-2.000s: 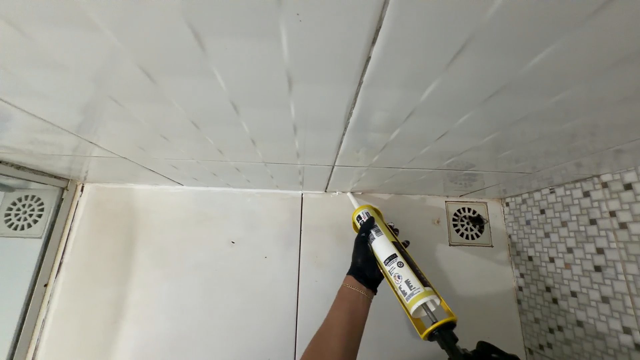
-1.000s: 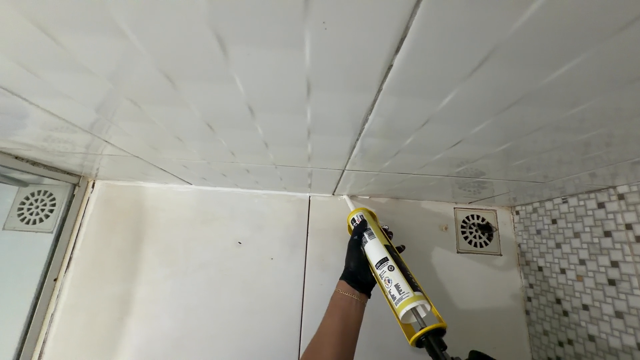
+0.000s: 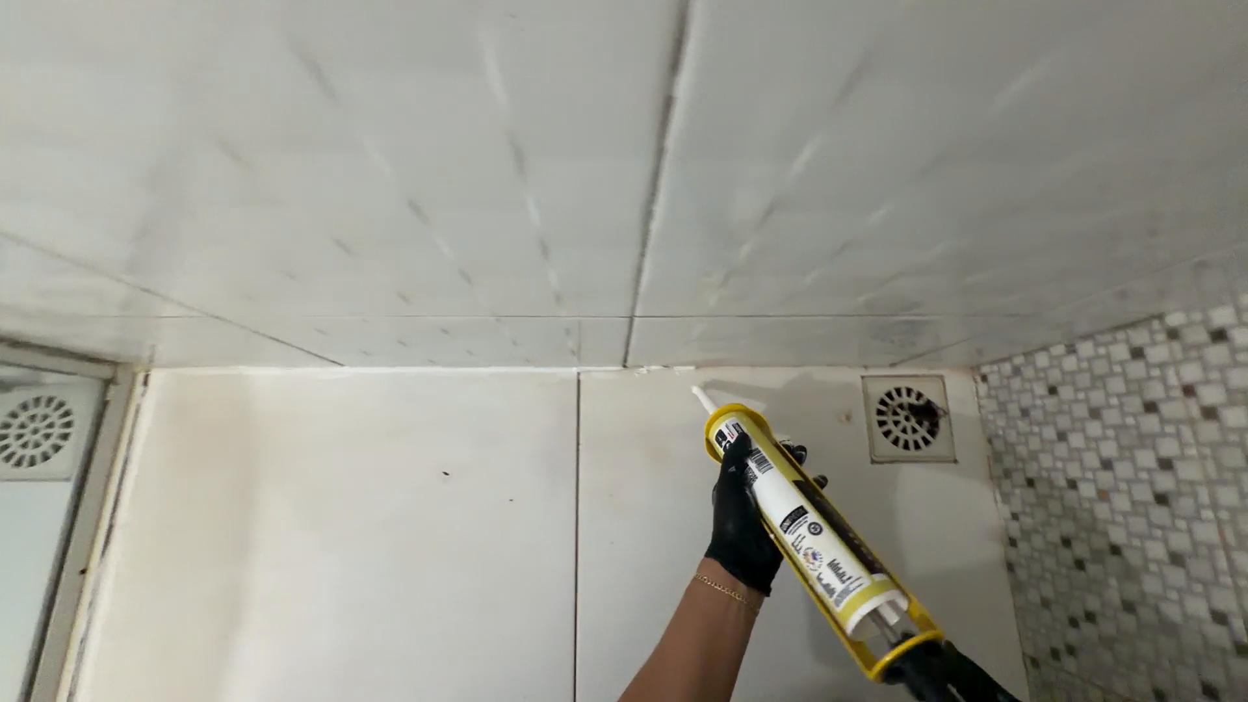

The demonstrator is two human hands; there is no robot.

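Note:
My left hand (image 3: 746, 517), in a black glove, is wrapped around the front part of a yellow caulking gun (image 3: 848, 624) that holds a white sealant cartridge (image 3: 804, 517). The gun slants up and to the left, and its white nozzle (image 3: 704, 398) points at the joint between the tiled wall and the floor, a little below it. White sealant (image 3: 468, 369) lies along that joint, mostly left of the nozzle. At the bottom edge my right hand (image 3: 975, 678), also in a black glove, shows only in part at the rear of the gun; its grip is mostly hidden.
A square floor drain (image 3: 910, 419) with a round grate lies right of the nozzle, beside a mosaic-tiled wall (image 3: 1121, 487). White glossy wall tiles (image 3: 468, 195) rise ahead, above pale floor tiles (image 3: 409, 546). At the left stands a metal frame (image 3: 97, 526) around a glass pane, which shows another grate.
The nozzle has moved right along the joint and now sits slightly away from it, where before it was at the joint. Both hands stay with the gun.

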